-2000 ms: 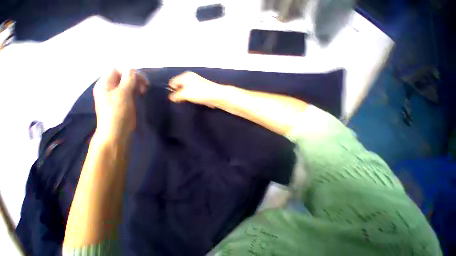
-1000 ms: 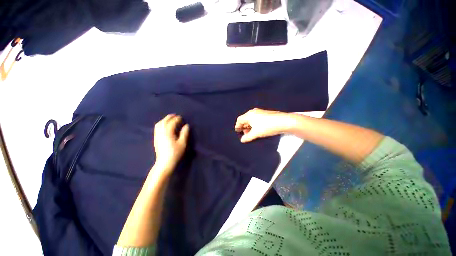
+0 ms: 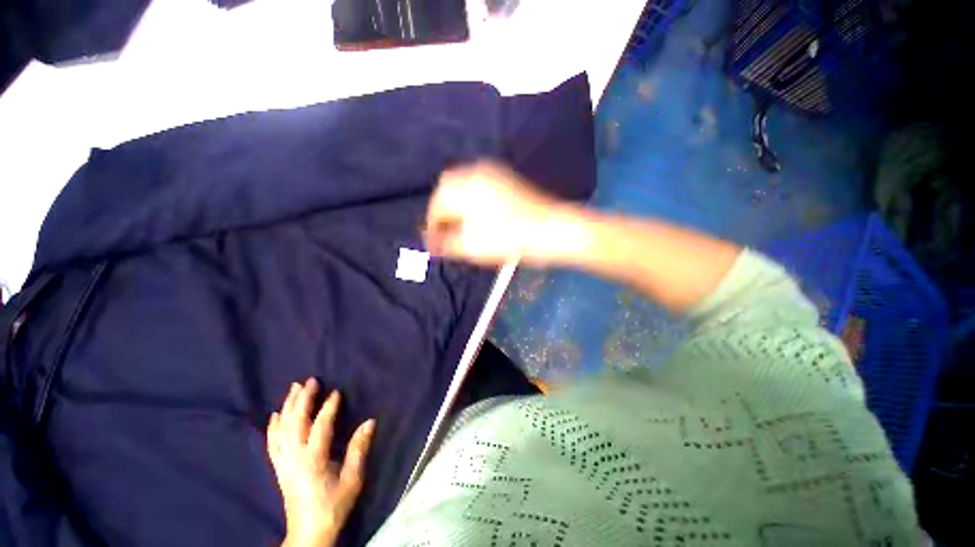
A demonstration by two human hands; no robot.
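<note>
A dark navy jacket (image 3: 160, 353) lies spread on the white table (image 3: 246, 64), with its sleeve (image 3: 321, 144) along the far side and the open cuff end at the table's right edge. A small white square label (image 3: 412, 264) shows on the jacket. My left hand (image 3: 315, 459) lies on the jacket near the bottom, fingers spread, holding nothing. My right hand (image 3: 476, 214) is blurred, with curled fingers, above the jacket just right of the label. Whether it holds something cannot be told.
A black smartphone (image 3: 401, 21) lies at the table's far side. Dark cloth (image 3: 75, 27) is at the far left. Blue crates (image 3: 882, 342) stand on the worn blue floor (image 3: 663, 160) to the right, with a small dark object (image 3: 764, 139) near them.
The view has shifted right. My left hand has moved toward the bottom and its fingers have spread. My right hand has moved beside the white label, which now shows on the jacket.
</note>
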